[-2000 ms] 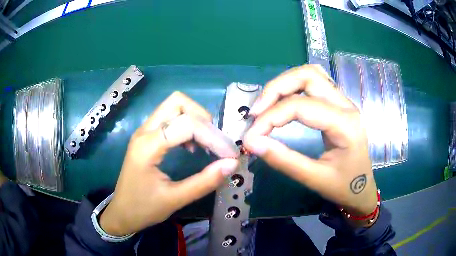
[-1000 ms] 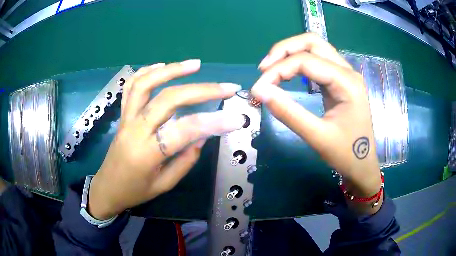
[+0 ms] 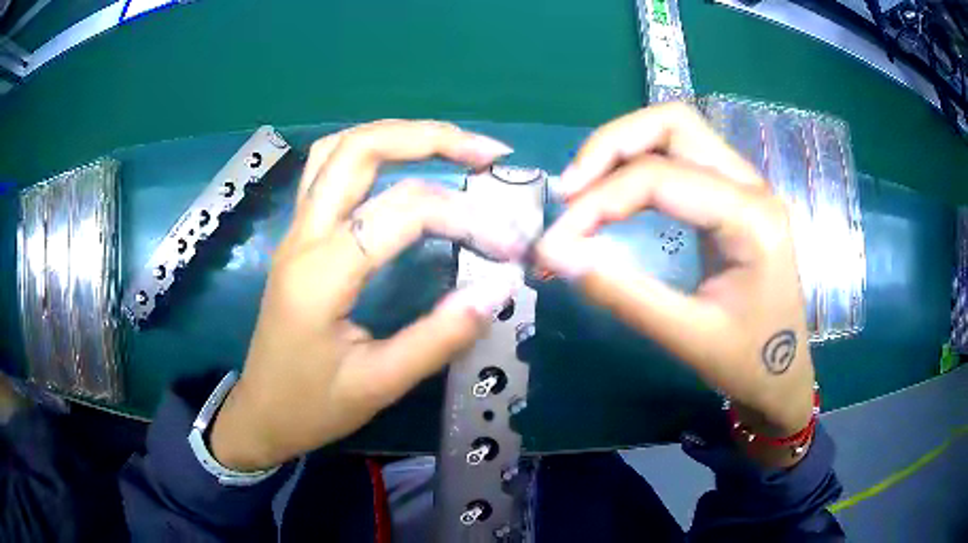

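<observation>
A grey metal housing bar [image 3: 451, 424] stands lengthwise in front of me, with bright silver bits in its lower round holes. My left hand [image 3: 366, 286] is over its upper part, thumb and forefinger at the bar; I cannot tell if they hold anything. My right hand [image 3: 679, 244] is at the bar's upper right edge, thumb and forefinger pinching a small coppery insert [image 3: 546, 273], mostly hidden by the fingertips. The fingers cover the bar's top hole.
A second housing bar [image 3: 212, 217] lies slanted at left. Ribbed clear plastic trays lie at far left [image 3: 69, 281] and at right [image 3: 839, 233]. A labelled metal bar [image 3: 666, 53] is at upper right. Small dark specks [image 3: 672, 241] show on the green bench. A person's dark sleeve [image 3: 48, 467] is at lower left.
My left hand's thumb and forefinger have come together over the bar. My right hand has moved down with the coppery insert, from the bar's top end to beside the top hole.
</observation>
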